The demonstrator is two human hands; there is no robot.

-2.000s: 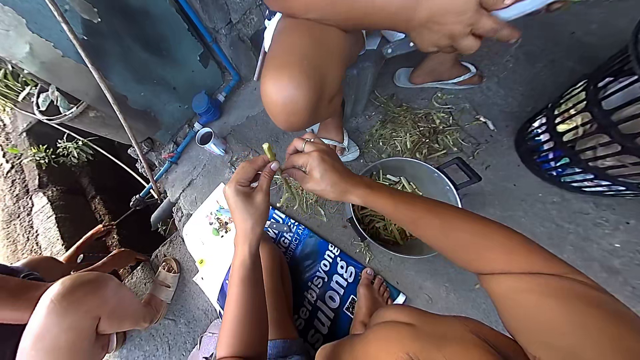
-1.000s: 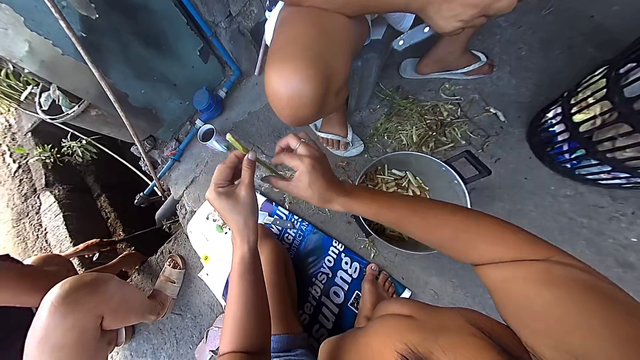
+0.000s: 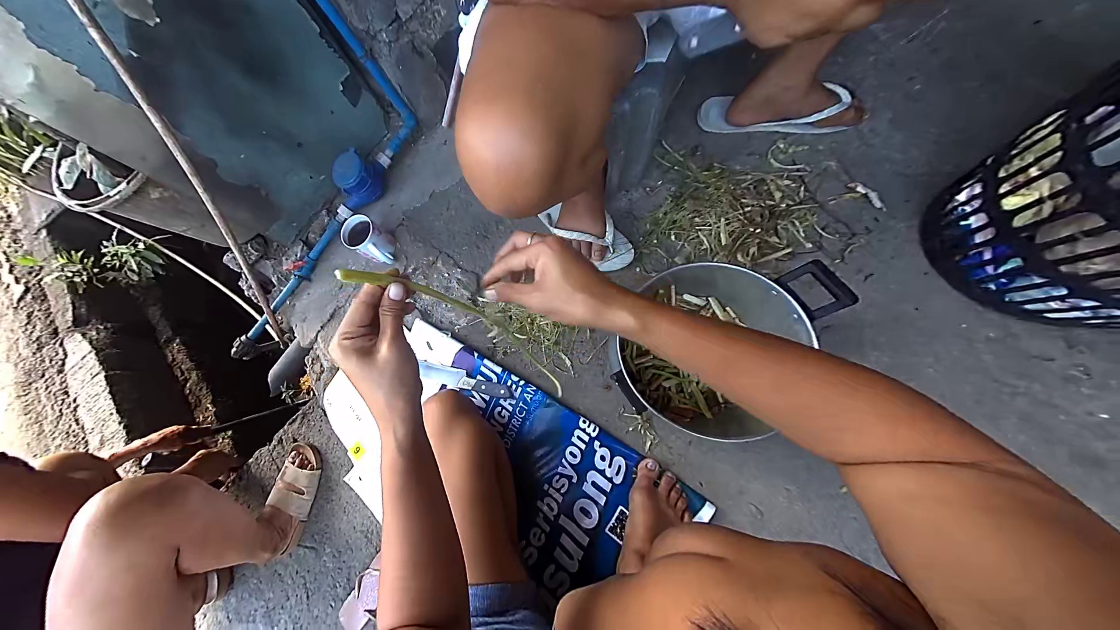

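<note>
Between the thumb and fingers of my left hand (image 3: 381,337) is a green plant stalk (image 3: 420,289), its pale cut end to the left and a thin strand trailing down to the right. My right hand (image 3: 551,278) is just right of the stalk, fingers loosely curled near its thin part; whether it pinches a fibre cannot be told. Below my right forearm and partly hidden by it, a metal pot (image 3: 761,311) holds cut stalk pieces (image 3: 669,376). A knife (image 3: 477,382) lies on the blue printed tarpaulin (image 3: 560,464) under my hands. Stringy green peelings (image 3: 547,337) lie on the ground beyond it.
A larger heap of peelings (image 3: 726,206) lies above the pot, near another person's slippered feet (image 3: 591,232). A black slatted basket (image 3: 1032,210) stands at right. A mug (image 3: 367,238) sits beside the blue pipe (image 3: 302,271). Another person's knee (image 3: 122,542) and a dark opening are at left.
My right hand has moved away from my left, leaving more of the stalk exposed. The other person's hand at the top has shifted upward, partly out of view.
</note>
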